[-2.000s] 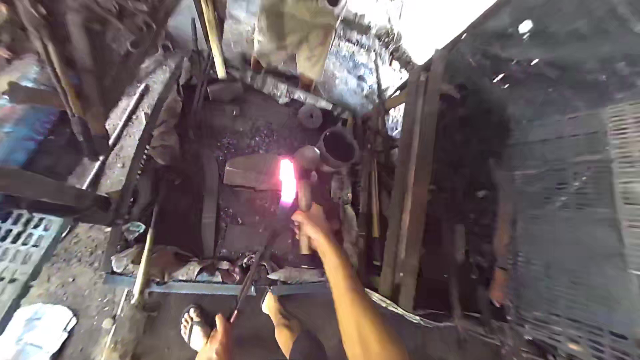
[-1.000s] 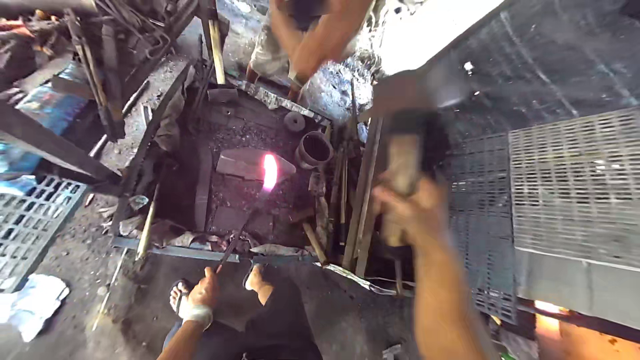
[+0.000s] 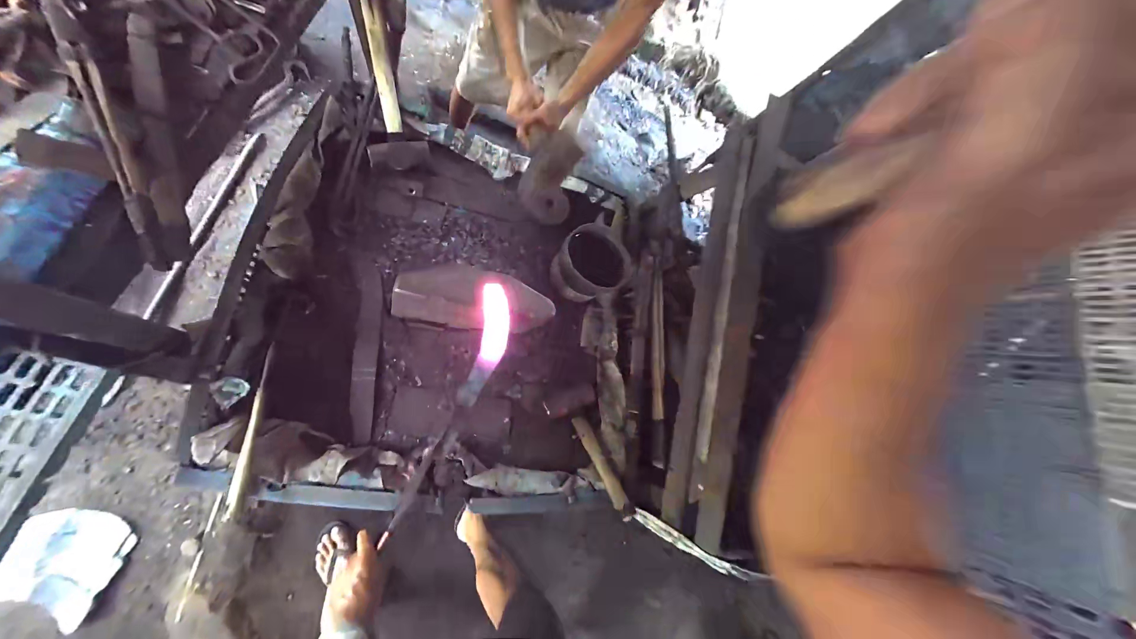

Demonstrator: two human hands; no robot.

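My left hand [image 3: 357,572], low in the view, is closed on the end of a long thin metal rod or tongs [image 3: 422,475]. At its far end a glowing, slightly curved piece of hot metal [image 3: 495,324] lies over the pointed steel anvil [image 3: 435,297]. My right hand [image 3: 941,115], blurred and raised at the upper right, grips a wooden tool handle [image 3: 843,186]; the tool's head is hidden or out of view. Across the anvil, a co-worker's two hands [image 3: 537,111] hold a sledgehammer [image 3: 552,177], its head near the pit's far edge.
A round metal pot [image 3: 593,262] stands right of the anvil. A hammer with a wooden handle [image 3: 602,463] rests at the near right edge. Metal beams [image 3: 719,337] run along the right side. My feet, one in a sandal [image 3: 335,541], are by the near metal edge [image 3: 328,495].
My right hand has gone from beside the glowing metal to raised at the right, a hammer head showing one second ago. The co-worker's blurred raised arms have come down, and the sledgehammer now shows.
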